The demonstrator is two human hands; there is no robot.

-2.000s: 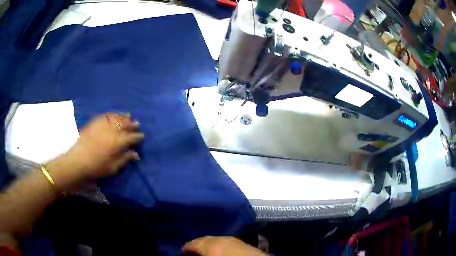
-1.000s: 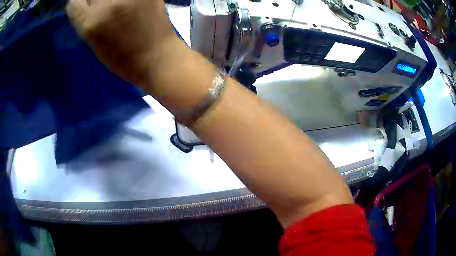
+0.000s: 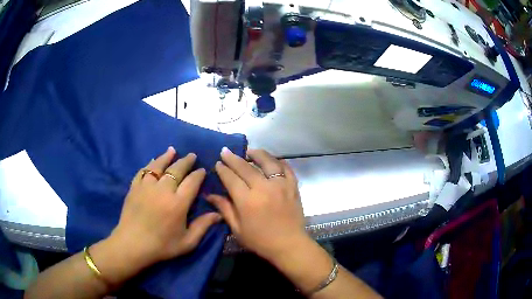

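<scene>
A navy-blue cloth panel (image 3: 111, 111) lies over the left of the table and hangs over its front edge. My left hand (image 3: 166, 204) rests on the cloth, fingertips pressing it down. My right hand (image 3: 262, 204) lies beside it, its fingertips on the cloth near its right edge; the thumbs are close together. The sewing machine (image 3: 350, 58) stands behind and to the right. Its needle and presser foot area (image 3: 224, 90) is beyond my fingertips, with the cloth's edge to its left and in front. Whether my fingers pinch the cloth is hard to see.
A blue knob (image 3: 296, 35) is on the machine face, and a dark knob (image 3: 265, 104) is beside the needle. A measuring tape strip (image 3: 373, 215) edges the white table. Black and white scraps (image 3: 452, 190) hang at the machine's right end. A dark-red bin (image 3: 475, 251) is at lower right.
My right arm has drawn back from across the machine. Both hands now lie side by side on the cloth, which is spread over the left of the table again.
</scene>
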